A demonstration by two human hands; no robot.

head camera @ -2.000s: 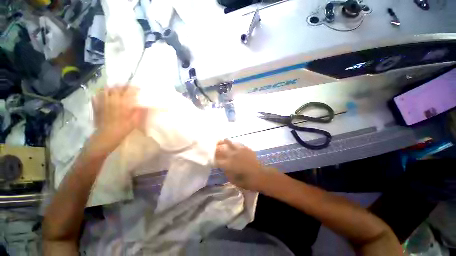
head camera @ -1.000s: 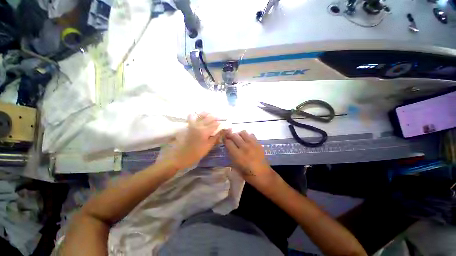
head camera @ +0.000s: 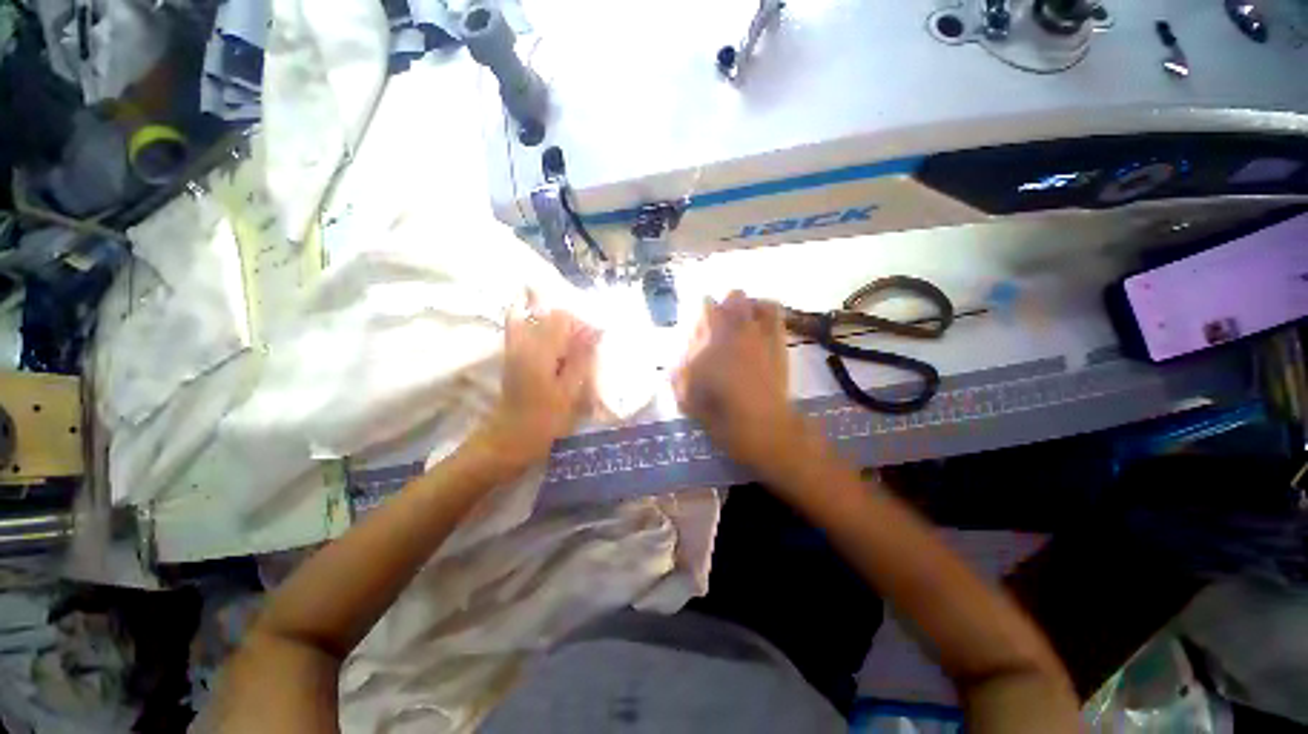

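A large white cloth (head camera: 387,330) covers the left of the machine table and hangs over its front edge into my lap. My left hand (head camera: 545,370) holds the cloth just left of the needle area. My right hand (head camera: 735,370) is just right of the needle area, fingers curled, over the scissors' blades; bright glare hides what its fingertips hold. Between the hands the cloth's edge is washed out. The presser foot and needle area (head camera: 660,287) of the white sewing machine (head camera: 803,215) is directly behind the hands.
Scissors (head camera: 882,359) lie right of my right hand. A ruler strip (head camera: 918,416) runs along the front edge. A lit phone (head camera: 1219,294) lies at the right. Fabric scraps (head camera: 108,72) are heaped at the top left. A yellow-beige machine part (head camera: 43,427) stands far left.
The hands, close together in front of the needle one second ago, are now apart and nearer the needle area. Two seconds ago my left hand was farther left on the cloth.
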